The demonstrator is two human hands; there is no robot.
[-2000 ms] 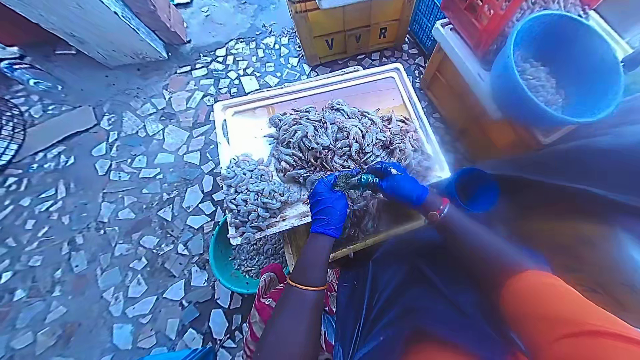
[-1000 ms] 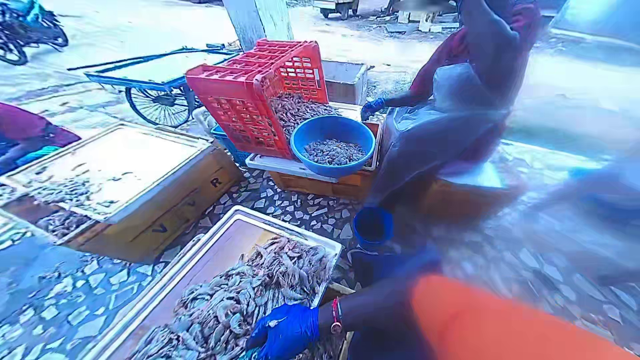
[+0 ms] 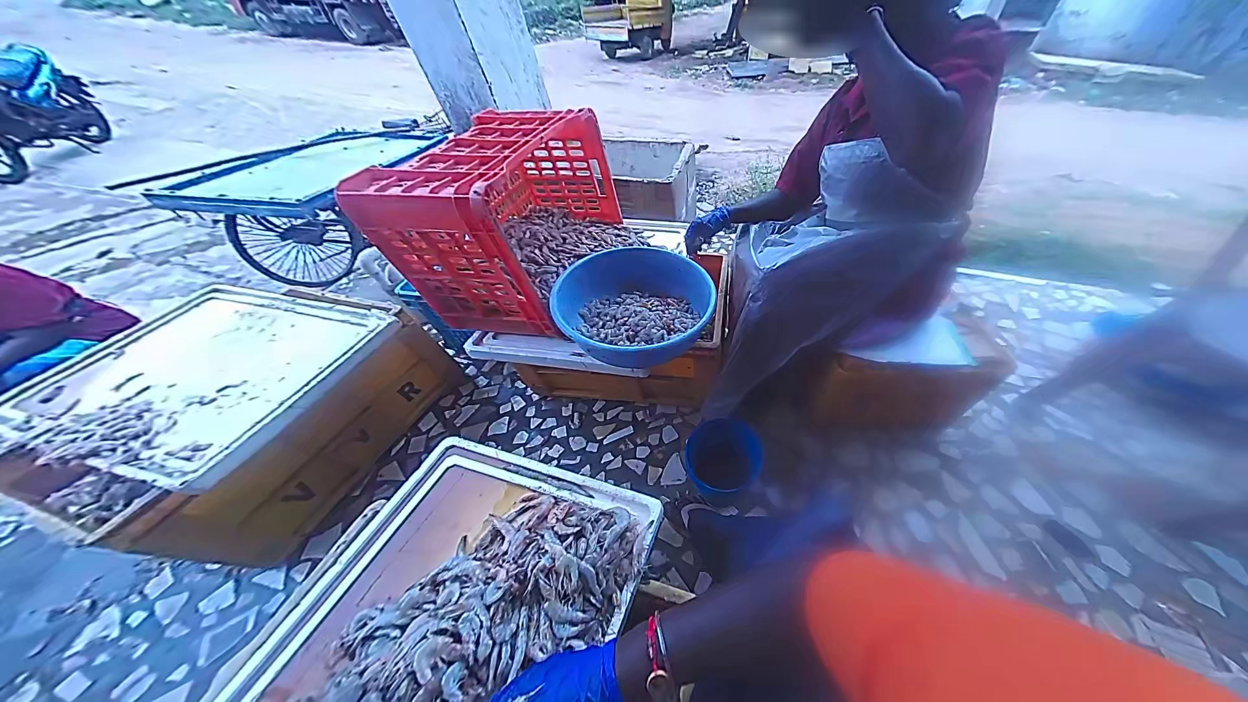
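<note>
At the bottom edge, my right hand [image 3: 565, 675] in a blue glove lies against the near side of a heap of raw shrimp [image 3: 497, 595]; its fingers are cut off by the frame, so what it holds is hidden. The shrimp lie on a white-rimmed tray [image 3: 361, 546]. My left hand is out of view. Beyond the tray, a blue basin [image 3: 634, 263] with shrimp leans beside a tipped red plastic crate [image 3: 439, 253] that has more shrimp spilling from it.
A small blue bucket [image 3: 723, 456] stands on the mosaic floor right of the tray. At left is a large yellow crate [image 3: 322, 468] under a white tray [image 3: 224, 361]. A seated co-worker [image 3: 858, 224] with a gloved hand sits beyond, near a flatbed cart [image 3: 292, 175].
The view has swung up and right since two seconds ago. Then both my hands were together at the near edge of the shrimp heap; now only my right hand shows.
</note>
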